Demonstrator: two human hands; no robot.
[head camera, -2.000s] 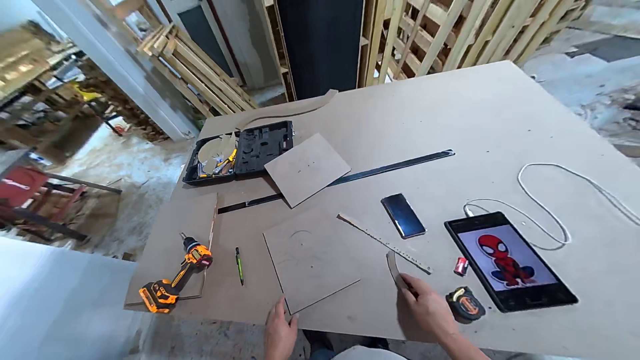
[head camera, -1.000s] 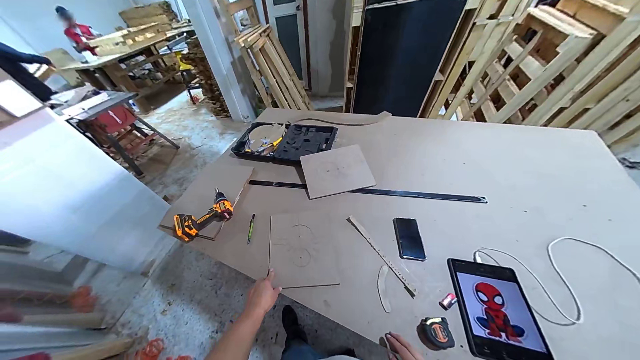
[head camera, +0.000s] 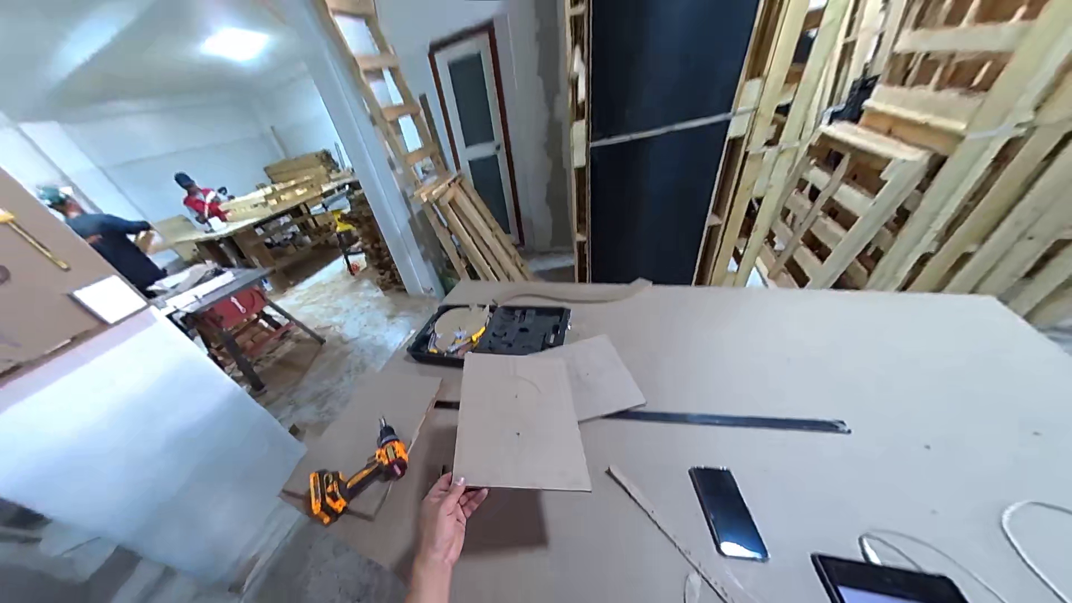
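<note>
My left hand (head camera: 450, 511) grips the lower left corner of a thin rectangular board (head camera: 521, 423) that bears faint pencil curves and dots. The board is lifted off the table, with its shadow below, and overlaps a second thin board (head camera: 596, 377) lying behind it. A cordless drill (head camera: 360, 473) in orange and black lies left of my hand on another panel (head camera: 368, 419). To the right are a narrow marked strip (head camera: 662, 523) and a smartphone (head camera: 729, 512). My right hand is out of view.
An open black tool case (head camera: 528, 328) stands at the back of the worktable (head camera: 796, 352), near a long black metal strip (head camera: 737, 420). A tablet (head camera: 879, 582) and white cable (head camera: 1026, 548) are at lower right. Two people (head camera: 109, 243) (head camera: 201, 201) stand at far left; wooden pallets (head camera: 871, 201) lean behind.
My left hand has raised the marked board, which lay on the table before. My right hand, earlier at the table's near edge, has left the view. The view has tilted upward.
</note>
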